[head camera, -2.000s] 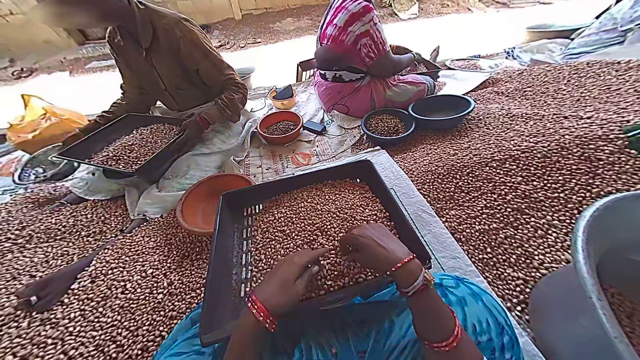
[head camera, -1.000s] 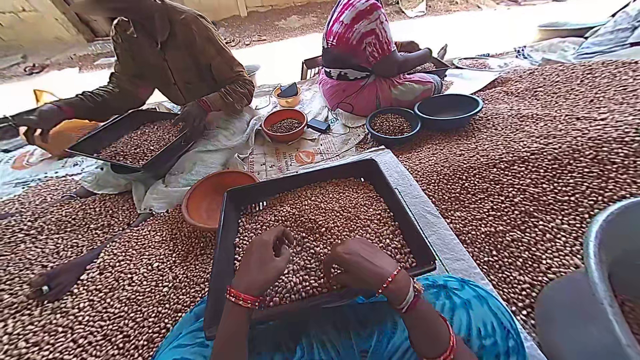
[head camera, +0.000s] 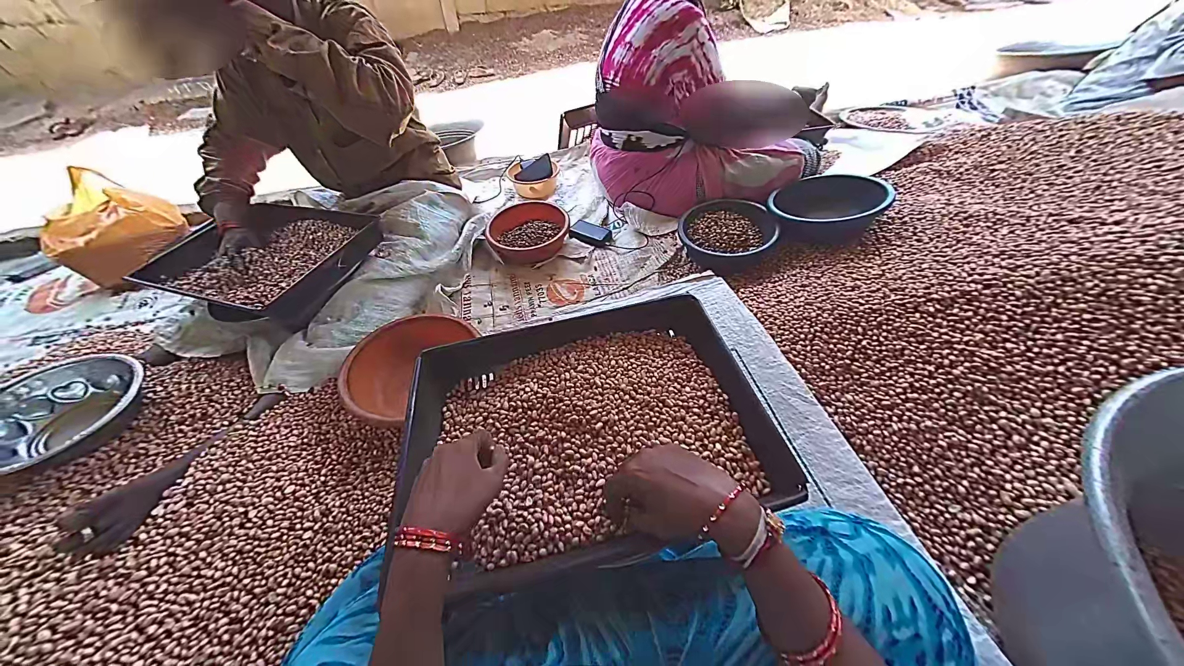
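Note:
A black plastic tray (head camera: 758, 407) with slotted walls lies across my lap, holding a layer of brown nuts or seeds (head camera: 601, 398). My left hand (head camera: 458, 486) rests over the tray's near left part, fingers curled down; whether anything is between them is hidden. Over the near right part, my right hand (head camera: 661, 490) bends its fingers into the seeds, and its fingertips are hidden too. Both wrists wear red bangles. Under the tray's right side is a pale flat board (head camera: 814, 425).
An orange bowl (head camera: 398, 365) touches the tray's left side. Heaped seeds (head camera: 999, 305) spread around. A grey metal tub (head camera: 1101, 462) stands at right, a steel basin (head camera: 69, 412) at left. Beyond are dark bowls (head camera: 832, 208), a red bowl (head camera: 527, 231) and two seated people, one with a similar tray (head camera: 365, 245).
My hands, close together two seconds ago, are now apart over the tray. The person at left has brought an outstretched hand back into their tray.

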